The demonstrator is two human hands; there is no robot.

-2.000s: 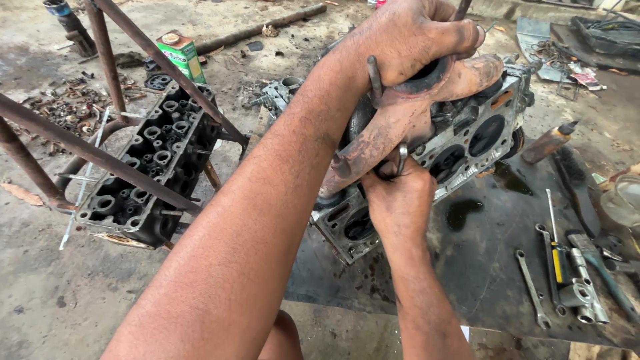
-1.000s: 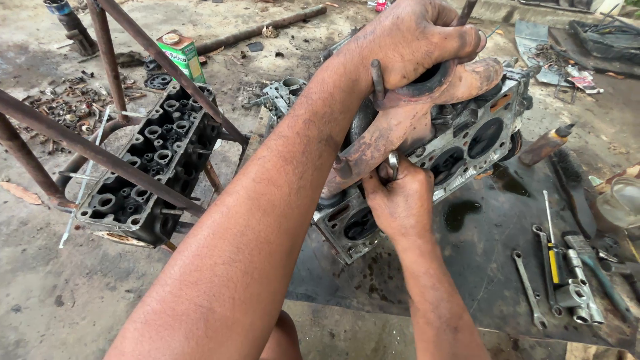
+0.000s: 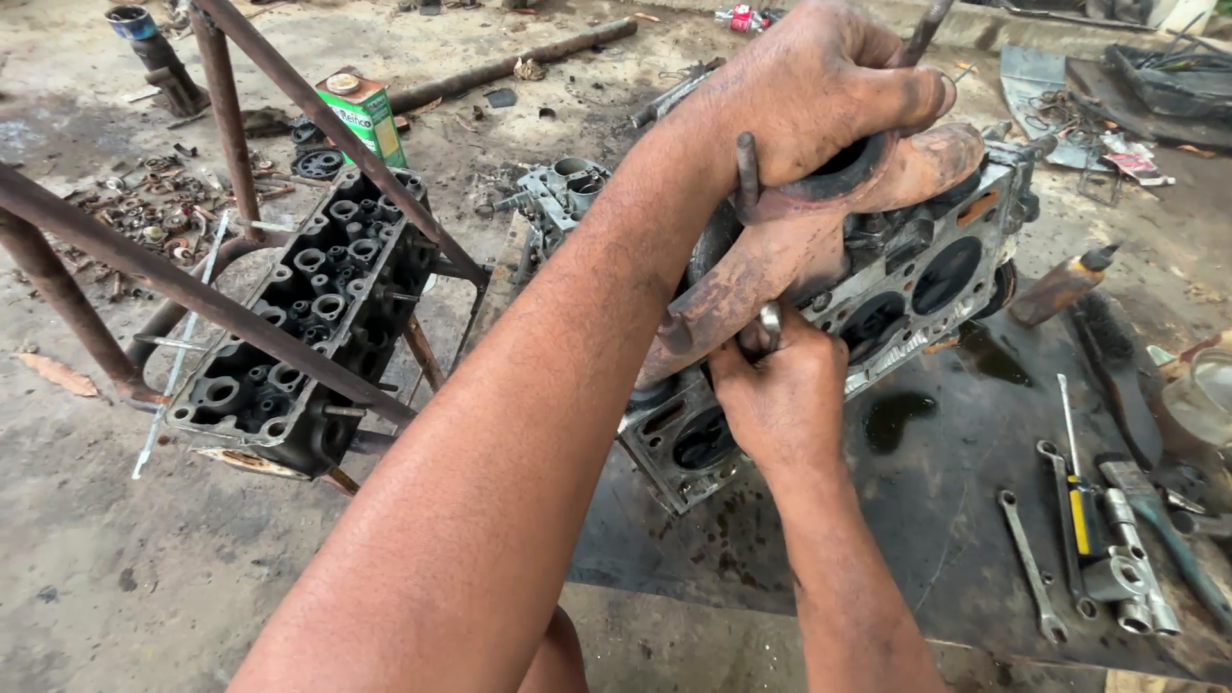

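Observation:
A rusty exhaust manifold [image 3: 770,279] lies against a metal cylinder head [image 3: 905,318] that is tilted on a dark oily sheet. My left hand [image 3: 828,96] rests over the manifold's round outlet flange, its fingers around a stud there; the fingertips are partly hidden. Below the manifold, my right hand [image 3: 784,395] grips a wrench [image 3: 770,325], of which only a shiny ring-like end shows between thumb and fingers. The wrench's other end and the fastener are hidden.
Several tools lie right, among them a combination wrench [image 3: 1032,568] and a yellow-black screwdriver [image 3: 1083,510]. A second cylinder head [image 3: 318,318] sits at left behind a rusty pipe frame [image 3: 192,289]. A green can [image 3: 366,120] stands beyond, and an oily bottle [image 3: 1059,289] stands right.
My right hand has turned a little beneath the manifold, and the wrench end stands at a different angle. My left hand stays at the flange.

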